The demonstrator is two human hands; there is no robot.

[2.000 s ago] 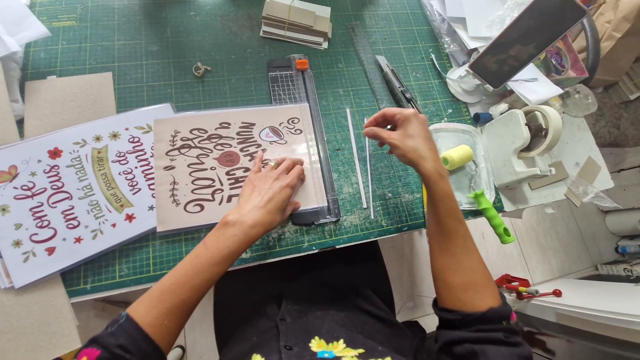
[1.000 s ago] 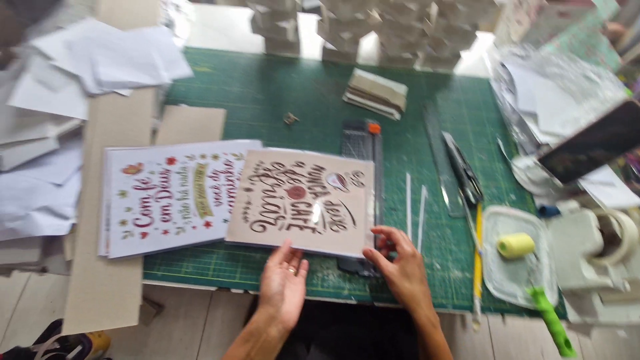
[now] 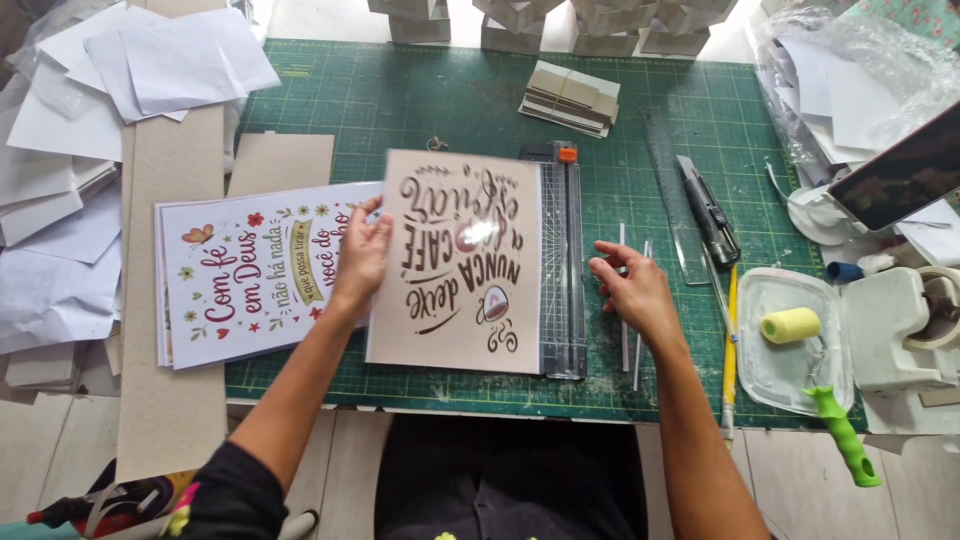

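My left hand (image 3: pixel 365 251) grips the left edge of a glossy beige sheet with brown lettering (image 3: pixel 450 300), fingers behind it and thumb on top. The sheet lies over the left part of a small paper trimmer (image 3: pixel 568 300) with an orange cutter slide (image 3: pixel 568 154). My right hand (image 3: pixel 630 281) hovers right of the trimmer, fingers apart and holding nothing, above two thin cut strips (image 3: pixel 623 322) on the green cutting mat (image 3: pixel 450 397). White sheets with coloured lettering (image 3: pixel 225 345) lie beneath my left hand and forearm.
To the right are a clear ruler (image 3: pixel 679 247), a utility knife (image 3: pixel 709 210), a yellow-handled brush (image 3: pixel 728 360), a plastic tray (image 3: pixel 757 382) with a yellow foam roller (image 3: pixel 790 325), and a tape dispenser (image 3: pixel 877 322). Banded card pieces (image 3: pixel 570 97) lie behind; long grey cardboard (image 3: pixel 172 300) and loose papers (image 3: pixel 60 285) stand left.
The beige sheet has been turned around, its cup drawing now at the lower right. My left hand has moved to its left edge. My right hand has let go of the thin strip held two seconds ago.
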